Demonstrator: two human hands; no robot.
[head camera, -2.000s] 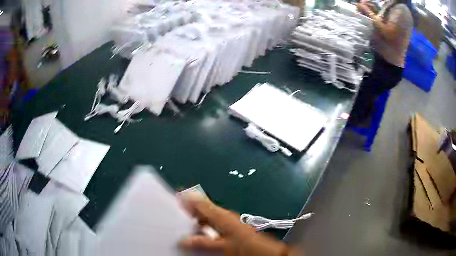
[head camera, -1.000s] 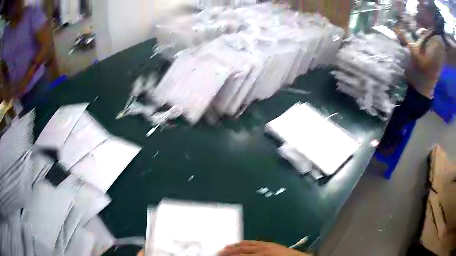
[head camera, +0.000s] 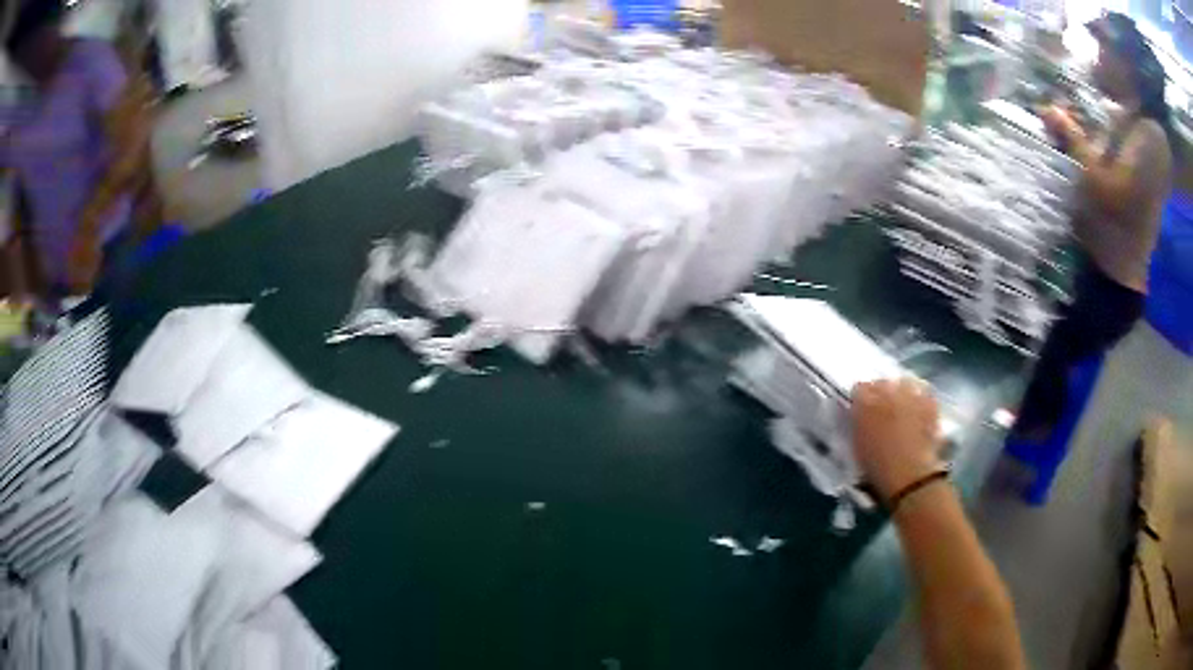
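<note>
My right hand (head camera: 900, 439), with a dark band at the wrist, reaches across the table. Its fingers hold the near edge of a white housing (head camera: 827, 338) at the small pile on the right. The housing lies tilted over other white panels, and their edges show below it. A bundled white cord (head camera: 818, 458) sticks out at the pile's near side. The fingertips are hidden or blurred. My left hand is out of the picture.
Loose white housings (head camera: 294, 452) lie at left on the dark green table (head camera: 550, 576). A long leaning row of cabled housings (head camera: 654, 236) stands at the far side, a stack (head camera: 981, 236) at far right. White scraps (head camera: 746, 545) lie centre right. Two people are beyond the table.
The housing held low in front of me has gone from there. My right hand has moved forward and right to the small pile, where a housing now lies tilted. The cord near the front edge is out of view.
</note>
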